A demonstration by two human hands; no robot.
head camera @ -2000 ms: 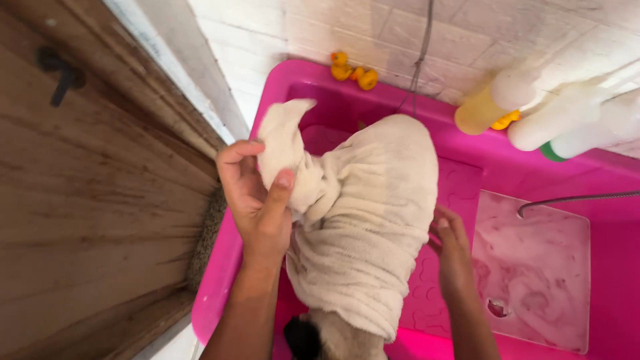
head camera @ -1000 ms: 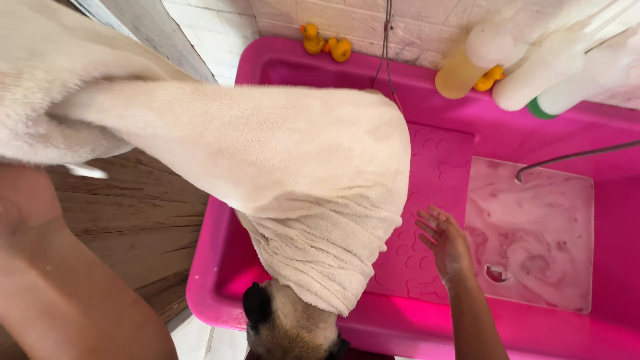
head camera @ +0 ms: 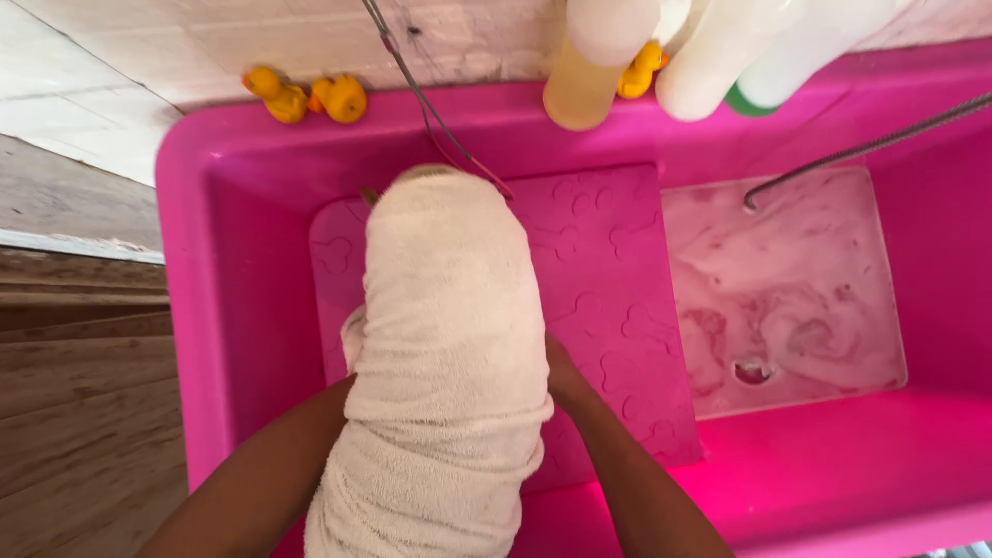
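A cream towel [head camera: 449, 333] covers the back of a dog standing in a pink plastic tub [head camera: 194, 310]. A bit of tan fur [head camera: 426, 171] shows at the towel's far end. Both forearms reach down on either side of the animal. My left hand is hidden under or behind the towel, beside a bunched fold of cloth [head camera: 354, 337]. Of my right hand [head camera: 556, 370], only the part near the wrist shows at the towel's right edge; its fingers are hidden. The dog stands on a raised pink platform [head camera: 604, 310] with bone-shaped outlines.
Yellow rubber ducks [head camera: 339, 99] and several bottles [head camera: 581, 85] stand on the tub's back rim. A thin cable [head camera: 422, 97] hangs down to the platform. At right, a metal hose [head camera: 860, 147] runs over cloudy water [head camera: 783, 294] around a drain [head camera: 752, 372]. Wooden boards [head camera: 85, 387] lie left.
The loose towel length that my left hand held up on the left now lies down around the dog. Both hands have moved in against its sides. The dog's head no longer shows at the bottom.
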